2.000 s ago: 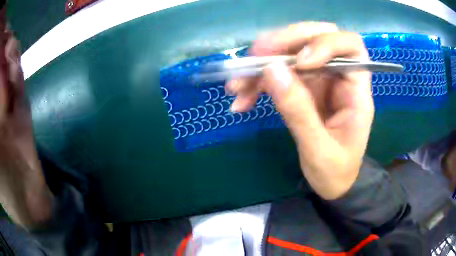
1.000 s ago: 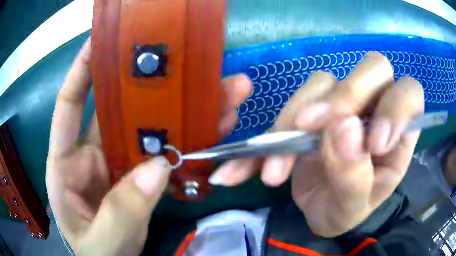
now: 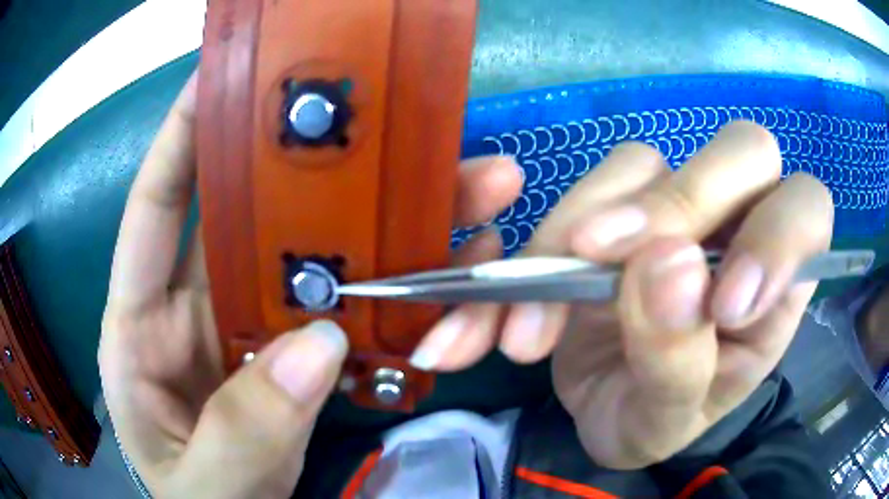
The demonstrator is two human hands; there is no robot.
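My left hand (image 3: 234, 390) holds the reddish-brown housing (image 3: 322, 205) upright from behind, its thumb on the front just below the lower post (image 3: 313, 287). The upper post (image 3: 314, 115) sits in a black square cutout. My right hand (image 3: 673, 292) is shut on the silver tweezers (image 3: 546, 280), whose tips touch the right side of the lower post. A thin silver ring (image 3: 329, 271) shows around the edge of that post; whether it is fully seated cannot be told. The blue carrier sheet (image 3: 780, 93) with rows of silver C-rings lies behind my hands.
The green bench surface (image 3: 585, 39) has a white band (image 3: 97, 73) along its far edge. Another reddish-brown housing (image 3: 34, 375) with silver dots lies at the far left. Grey cloth with red trim (image 3: 560, 482) shows at the bottom.
The housing has come in at left in my left hand. The ring at the tweezer tips moved from the lower post's right side onto the post. My left thumb shifted slightly below it.
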